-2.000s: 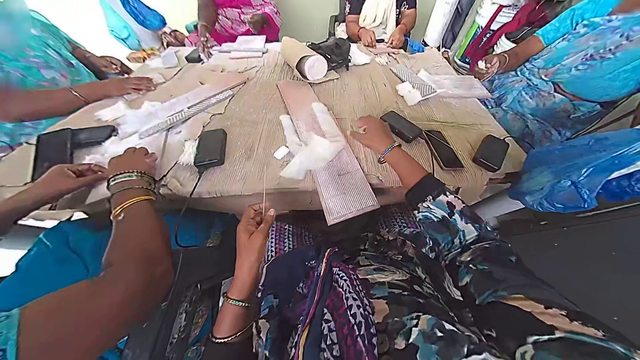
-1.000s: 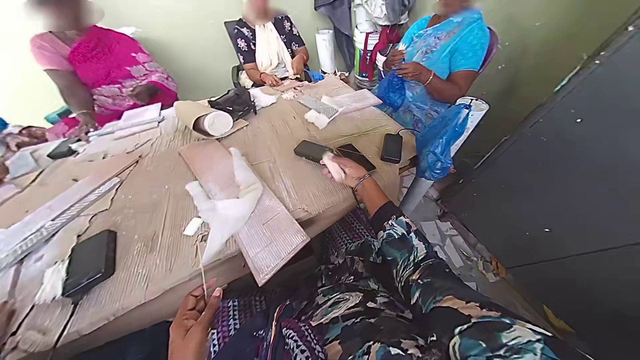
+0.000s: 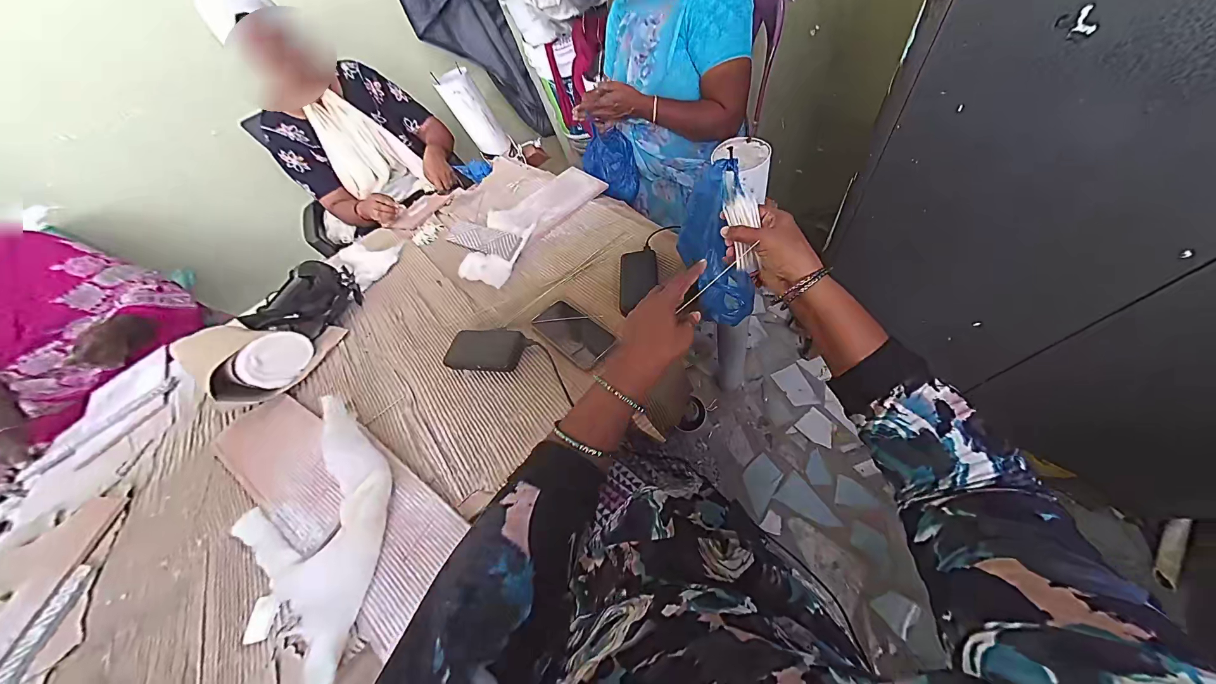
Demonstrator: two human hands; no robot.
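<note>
My right hand (image 3: 774,249) grips a bundle of thin white sticks (image 3: 741,223) at the table's right corner, in front of a blue plastic bag (image 3: 705,223). Just left of it, my left hand (image 3: 660,318) holds one thin stick (image 3: 719,277) that slants up toward the bundle. On the near left of the table, white cotton wool (image 3: 356,532) lies across a ribbed board (image 3: 285,456).
A corrugated cardboard sheet (image 3: 408,370) covers the table. Two black cases (image 3: 484,351) (image 3: 638,277) and a phone (image 3: 574,332) lie near my left arm. A white roll (image 3: 274,359) lies farther left. Two people work across the table. Broken tiles (image 3: 807,494) pave the floor.
The view has swung right. My left hand has moved from the table's near edge to beside my right hand. My right hand has left the black case and now holds the stick bundle by the blue bag.
</note>
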